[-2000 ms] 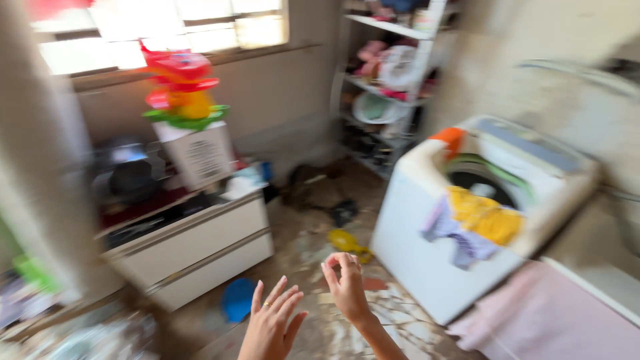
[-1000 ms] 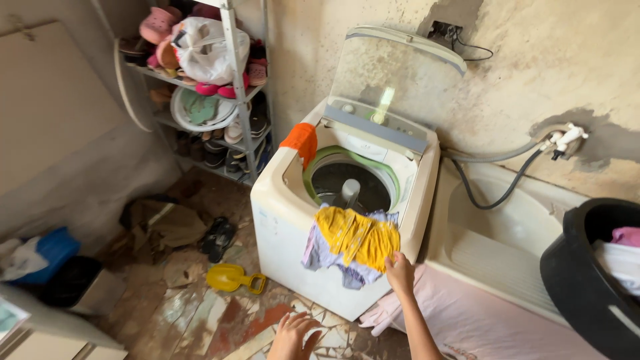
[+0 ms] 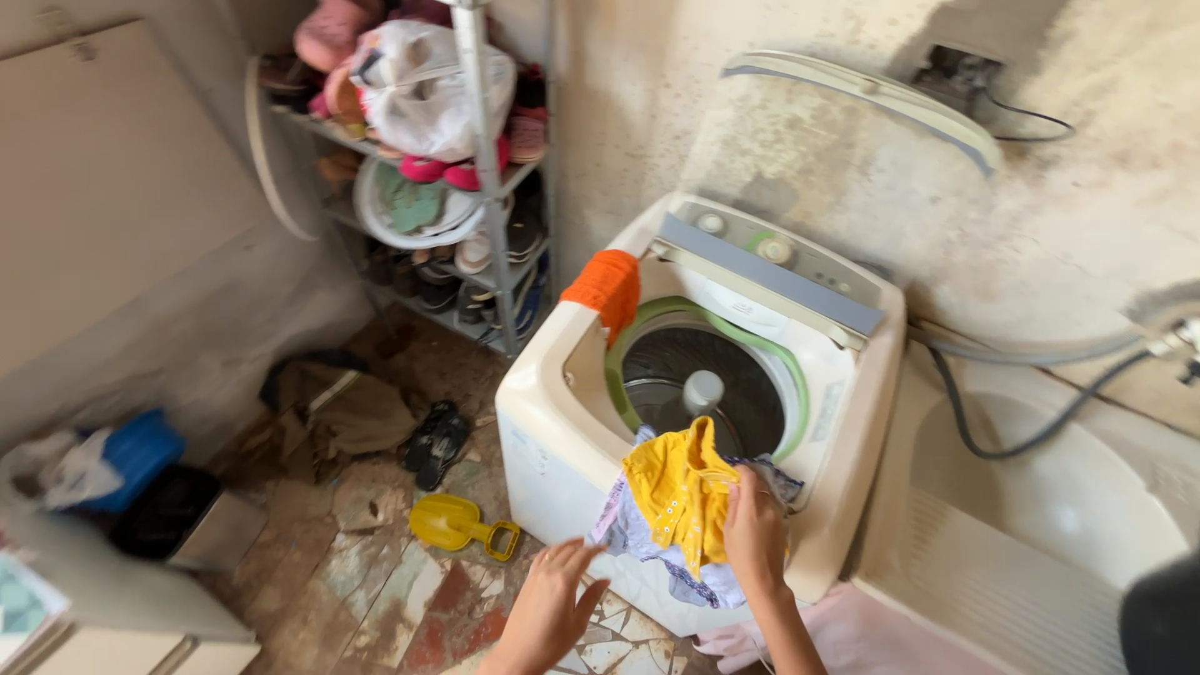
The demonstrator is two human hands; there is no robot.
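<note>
A yellow buttoned garment [image 3: 684, 497] lies bunched over a lilac garment [image 3: 633, 534] on the front rim of a top-loading washing machine [image 3: 553, 422]. My right hand [image 3: 757, 525] pinches the yellow cloth at its right side, which stands slightly raised. To the left of the clothes is my left hand [image 3: 553, 605], empty, with its fingers apart. An orange cloth [image 3: 605, 286] hangs over the machine's left rim. The transparent lid [image 3: 862, 94] is up, and the dark drum [image 3: 656, 361] shows inside its green-edged ring.
Right of the machine is a laundry sink [image 3: 1041, 469] with a grey hose [image 3: 1008, 450]. A metal shelf [image 3: 492, 187] holds shoes and a white plastic bag [image 3: 431, 89]. On the floor lie a yellow toy shovel [image 3: 450, 523], black sandals [image 3: 436, 445] and a brown cloth [image 3: 352, 412].
The view has swung right to the washing machine. My right hand has taken hold of the yellow garment, which now sits more bunched up than a second ago.
</note>
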